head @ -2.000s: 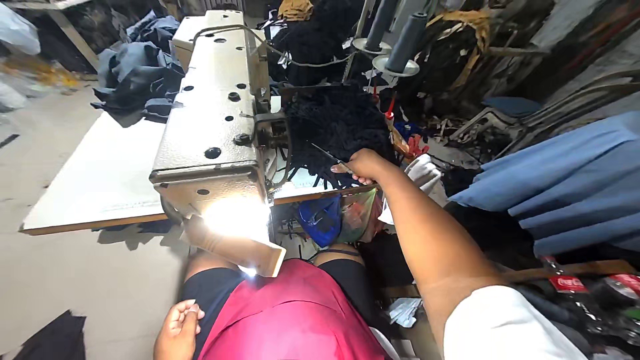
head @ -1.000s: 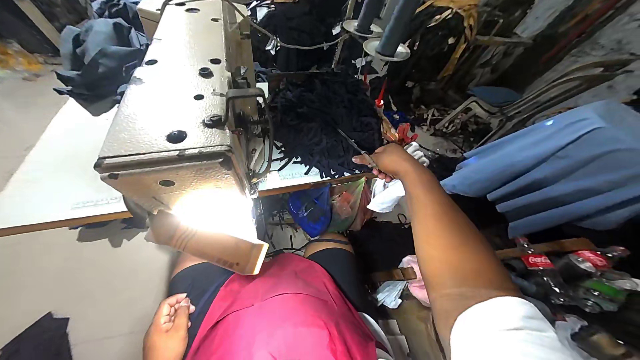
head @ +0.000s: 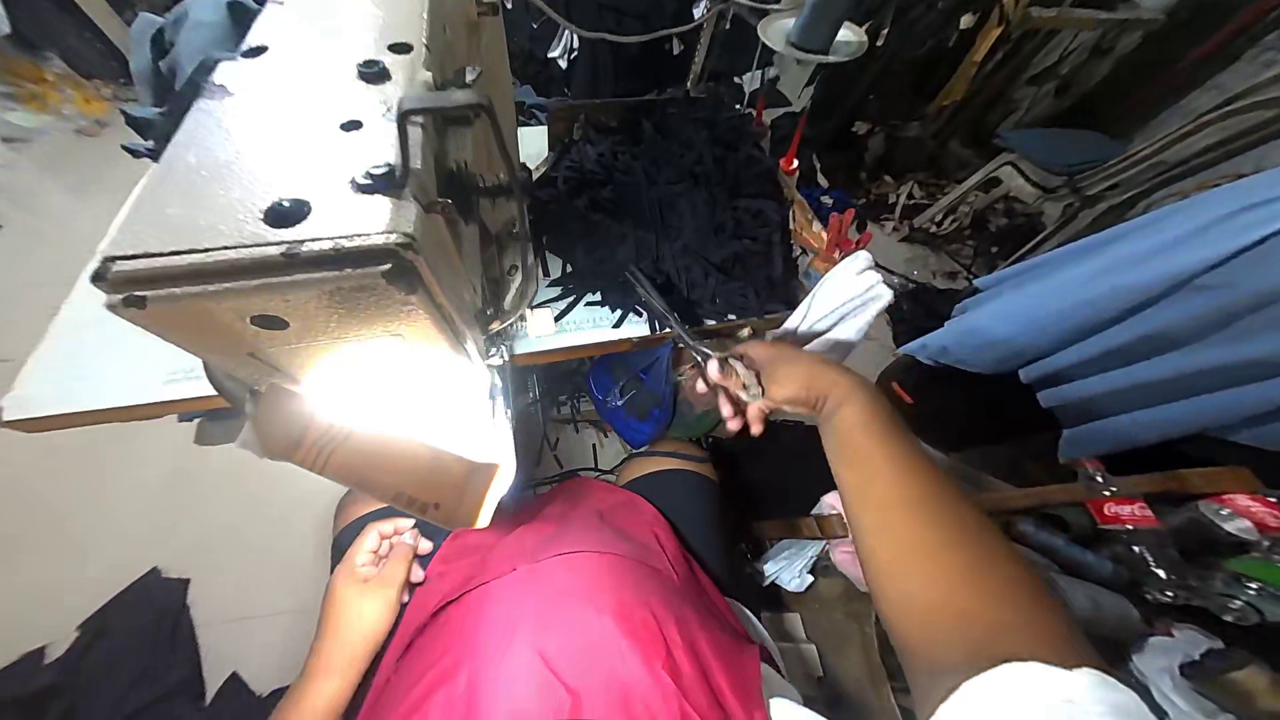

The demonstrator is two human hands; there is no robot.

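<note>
My right hand grips a pair of metal scissors by the handles, at the near edge of the sewing table. The blades point up and left over a heap of dark fabric strips. My left hand rests near my lap with fingers loosely curled; no object can be made out in it. Between the hands and to the left stands an industrial sewing machine with a bright lamp glowing at its near end, beside a piece of brown cardboard.
Blue fabric hangs at the right, above plastic bottles. A white cloth lies beyond my right hand. Blue and clear bags hang under the table edge. A thread stand rises behind the heap. Dark cloth lies on the floor.
My right hand with the scissors has drawn back from the dark strips toward the near table edge. My left hand stays by my lap. The view has moved closer to the machine.
</note>
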